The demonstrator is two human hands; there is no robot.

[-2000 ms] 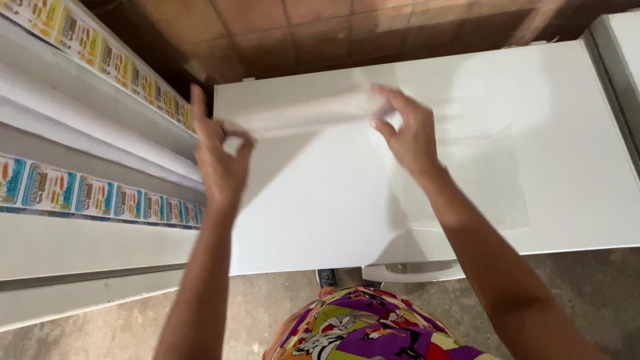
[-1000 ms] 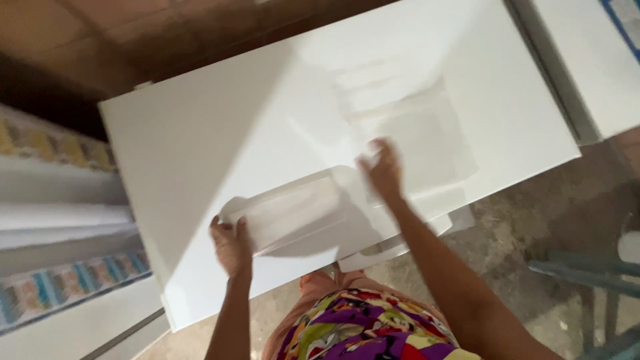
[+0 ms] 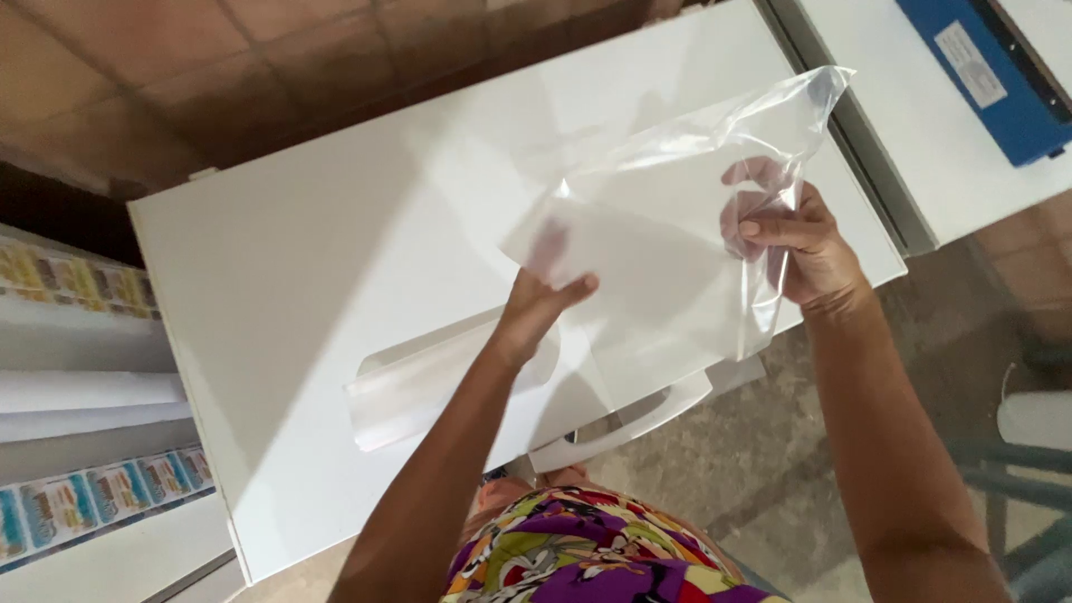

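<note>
A clear plastic bag (image 3: 662,193) is held up over the right half of a white tabletop (image 3: 276,276). My right hand (image 3: 796,234) grips the bag at its right end, the fingers showing through the film. My left hand (image 3: 544,293) is at the bag's left end, its fingers behind or under the film and the thumb apart; whether it pinches the film cannot be told. A folded whitish bundle (image 3: 419,389) lies on the tabletop near its front edge, partly behind my left forearm.
A blue device (image 3: 988,75) bearing a label sits on a white surface at the upper right. White rolls (image 3: 92,394) and strips of printed labels (image 3: 100,502) are at the left. A white curved handle (image 3: 624,431) juts from the table's front.
The whitish bundle, held between both hands earlier, now lies at the table's front with my left hand off it. My hands have moved to the clear bag, now lifted. The view has shifted right.
</note>
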